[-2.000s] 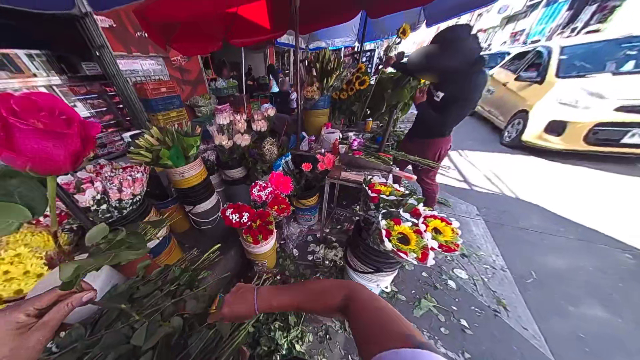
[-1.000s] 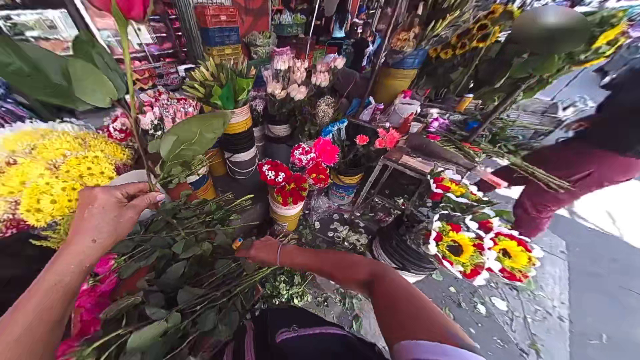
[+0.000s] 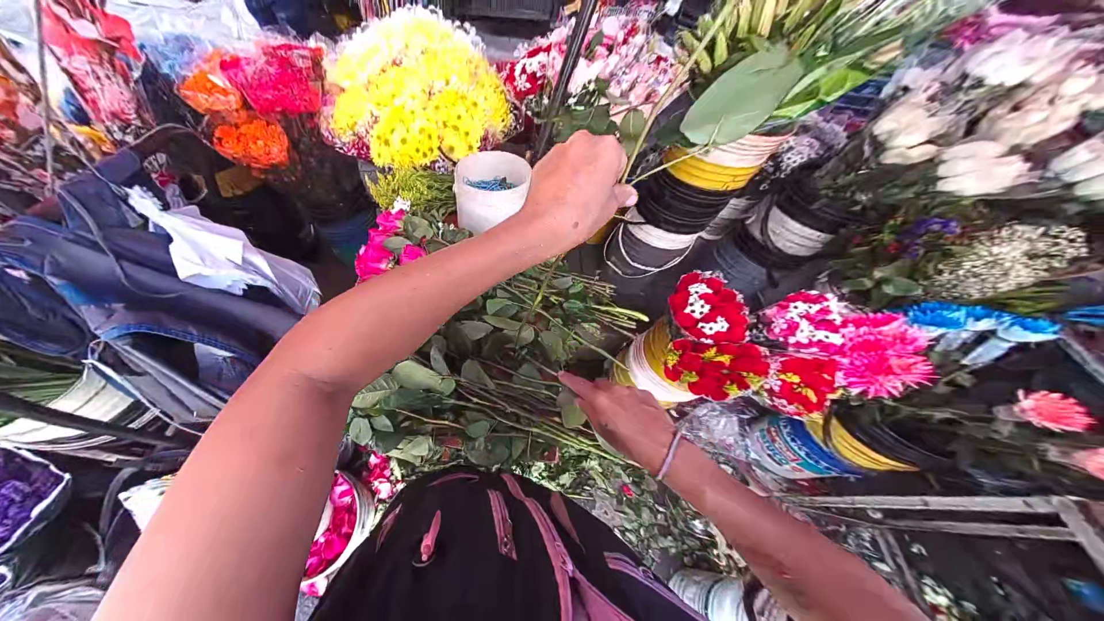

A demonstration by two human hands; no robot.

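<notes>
My left hand [image 3: 582, 185] is raised near the top centre, fingers pinched on a thin green flower stem [image 3: 660, 112] with a broad leaf; its bloom is out of view. Below it lies a pile of leafy rose stems [image 3: 500, 371]. My right hand [image 3: 625, 418], with a thin band at the wrist, is low over the stems at the pile's right side; its fingers are partly hidden, and whether it grips something cannot be told. A white plastic cup [image 3: 492, 191] with small blue items stands beside my left wrist. Pink roses [image 3: 384, 246] show at the pile's left edge.
Yellow chrysanthemums [image 3: 423, 86] stand behind the cup. Red and pink bouquets [image 3: 711, 336] in a bucket are right of the pile. A blue and white bucket [image 3: 798, 448] and a metal frame [image 3: 940, 509] lie further right. Dark blue cloth [image 3: 103, 250] hangs at the left.
The view has swung left and down, so the person and the sunflower bouquets are out of sight. The rose bloom above my left hand, seen earlier, is now out of view.
</notes>
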